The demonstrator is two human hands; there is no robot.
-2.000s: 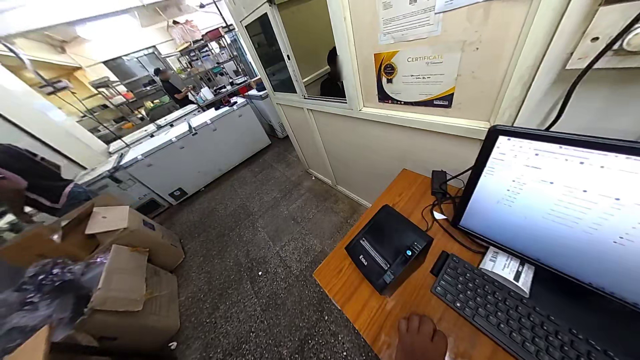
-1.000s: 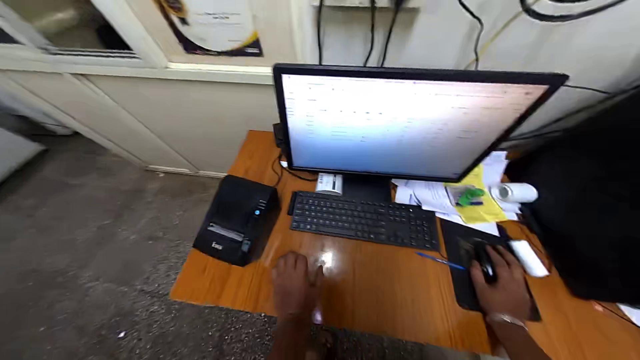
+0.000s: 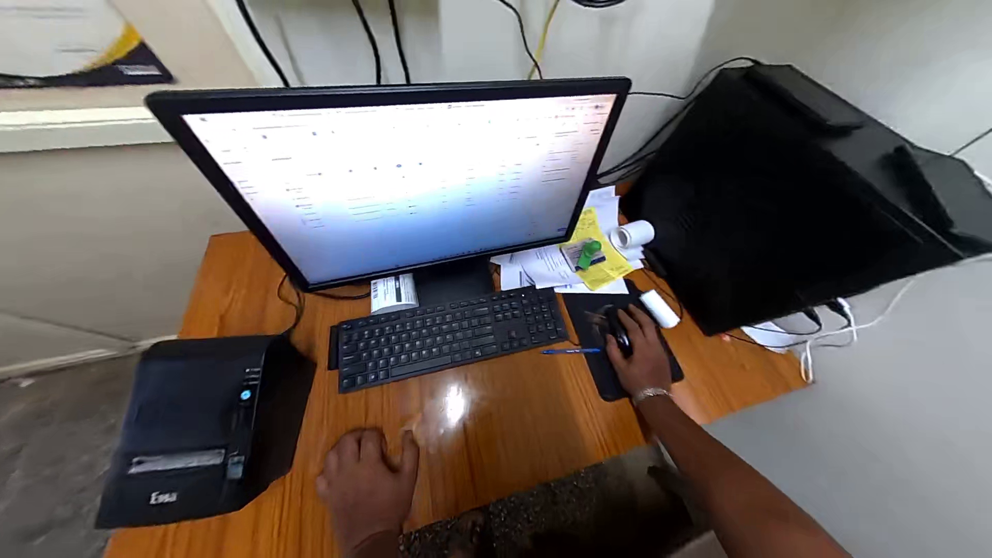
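Observation:
My left hand [image 3: 370,484] rests on the wooden desk [image 3: 496,434], its fingers curled and its thumb apart, with nothing seen in it. It lies below the black keyboard [image 3: 449,337] and to the right of a black receipt printer [image 3: 186,426]. My right hand [image 3: 639,353], with a bracelet at the wrist, is over a black computer mouse [image 3: 618,329] on a dark mouse pad [image 3: 597,364]. A blue pen [image 3: 571,351] lies just left of that pad. Behind the keyboard stands a lit monitor [image 3: 411,186]; its text is too small to tell.
Papers [image 3: 535,267], a yellow sheet [image 3: 612,267] with a green object [image 3: 589,253] on it, and a white paper roll [image 3: 635,234] lie right of the monitor. A white cylinder [image 3: 659,308] lies beside the mouse pad. A large black case [image 3: 775,201] and cables are at the right.
The view has turned from the room toward the desk and come closer. My right hand, out of view two seconds ago, was at the mouse one second ago and is still there.

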